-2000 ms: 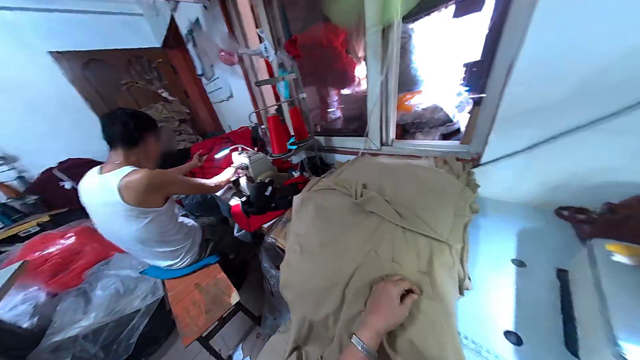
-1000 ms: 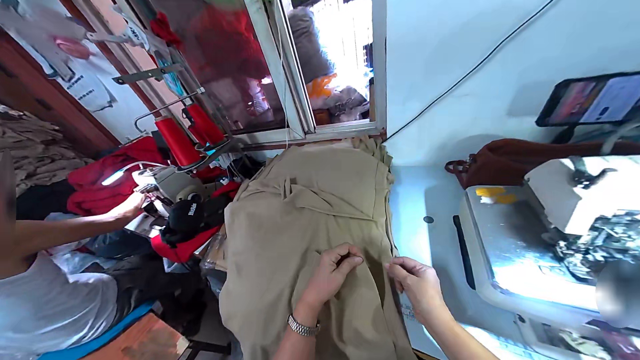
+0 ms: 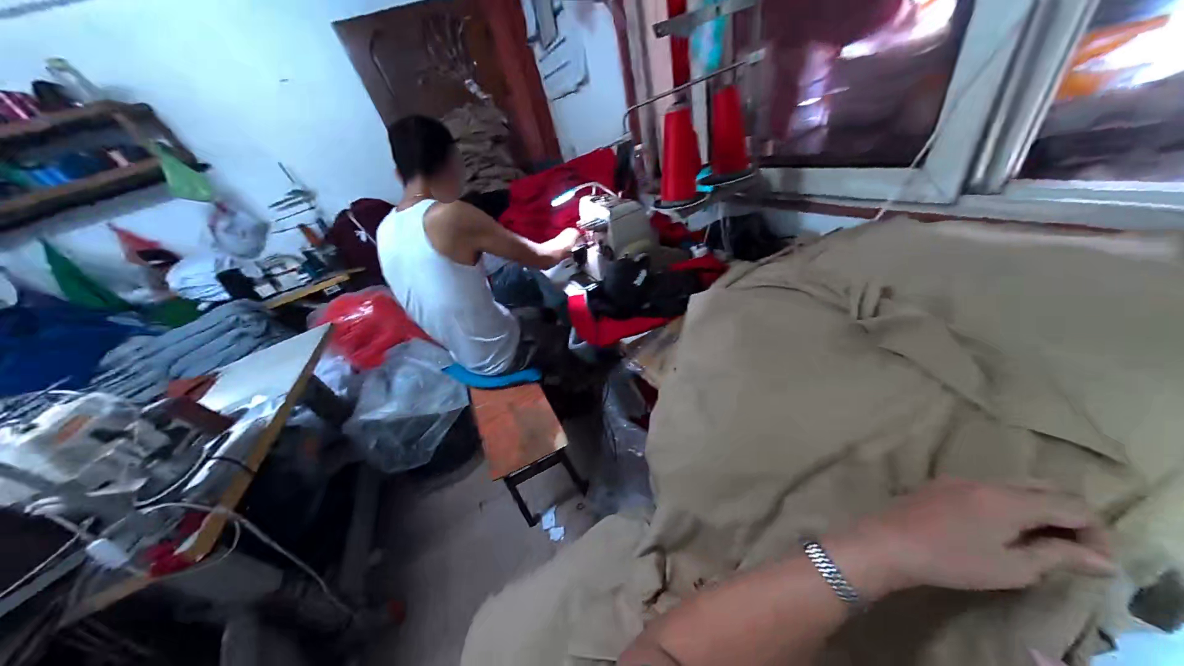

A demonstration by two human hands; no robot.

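Note:
A pile of khaki fabric point(image 3: 814, 388) fills the right side of the head view, with folds and a loose strip across its top. My left hand point(image 3: 999, 536), with a metal watch band at the wrist, lies over the pile's lower right part. Its fingers are curled and the thumb and fingertips close on the fabric near the edge; blur hides the exact grip. My right hand cannot be made out in this frame.
A person in a white tank top point(image 3: 449, 287) sits on a wooden bench point(image 3: 518, 430) at a sewing machine point(image 3: 615, 227). Red thread cones point(image 3: 680, 153) stand behind it. Another work table point(image 3: 268, 435) with machine parts and cables is at left; plastic bags point(image 3: 407, 402) lie between.
The view has swung far to the left since one second ago. My right hand, seen then at the fabric's right edge, is out of sight. My left hand is still at the fabric.

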